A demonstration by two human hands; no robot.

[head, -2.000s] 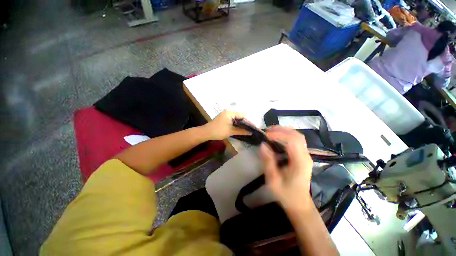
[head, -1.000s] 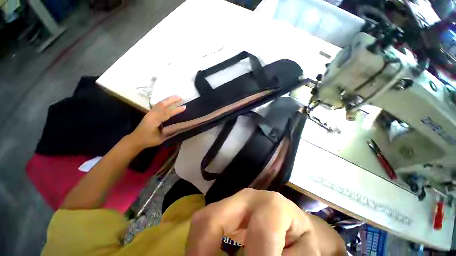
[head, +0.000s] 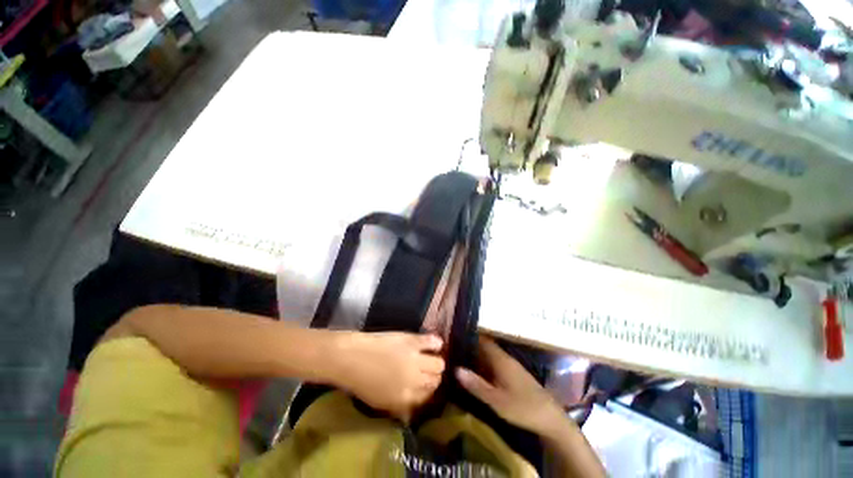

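Note:
The black bag panel (head: 402, 285) runs from my lap up to the needle area (head: 496, 177), with a dusty pink-brown stripe (head: 447, 289) between its black layers. Its black webbing handle (head: 341, 266) stands out on the left over a pale backing panel (head: 304, 271). My left hand (head: 397, 367) grips the near end of the panel at the table's front edge. My right hand (head: 505, 383) is at the right side of the same black edge, thumb on it; its fingers are partly hidden.
The cream sewing machine head (head: 645, 112) spans the upper right. Thread snips with red handles (head: 669, 245) lie on the bed. A red-handled tool (head: 831, 329) is at the table's right end. Black pieces (head: 168, 289) lie below the white table (head: 234, 140) at left. A blue basket (head: 737, 429) is below right.
The panels, earlier spread leftward, now run straight from my lap to the needle. My left hand has moved from the far left end to the near end. My right hand has come to the edge.

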